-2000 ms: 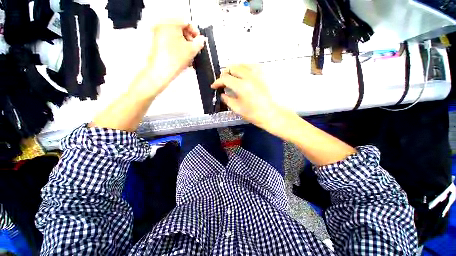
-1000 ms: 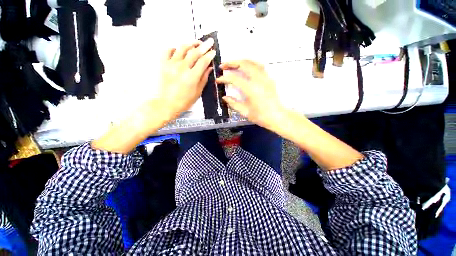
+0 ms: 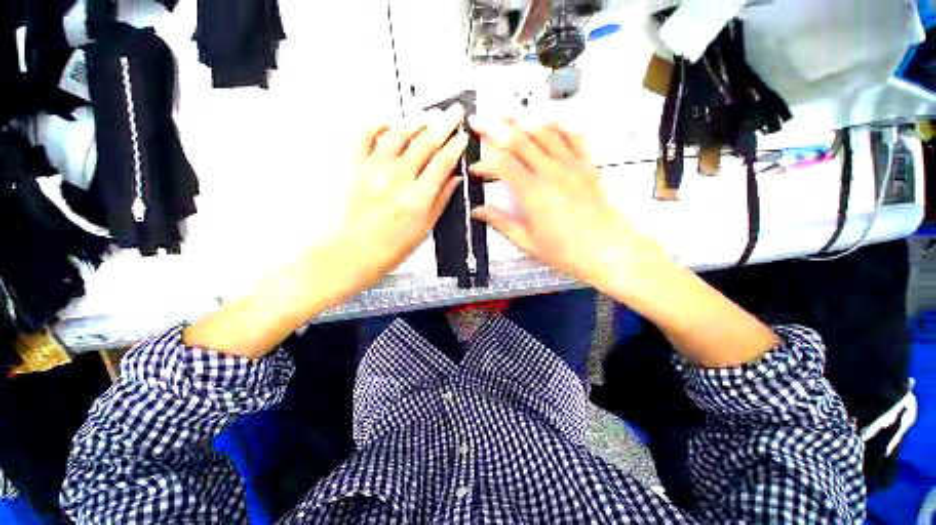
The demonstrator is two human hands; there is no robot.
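A black zipper with a silvery tooth line lies lengthwise on a black fabric strip, its lower end over the table's front edge. My left hand presses flat on its left side, fingertips near the upper end. My right hand lies on its right side, fingertips touching the zipper's upper part. The fingers cover part of both edges. The presser foot area is just beyond the upper end.
Sewn pieces lie at the left. A stack of plain black strips is at upper left. A zipper bundle lies at the right with brown tabs. A ruler scale runs along the front edge. Black straps cross the right edge.
The zipper and strip have shifted slightly right. My left hand has come down from the strip's top and lies flat beside it. My right fingertips have moved up along the zipper. The camera view has shifted.
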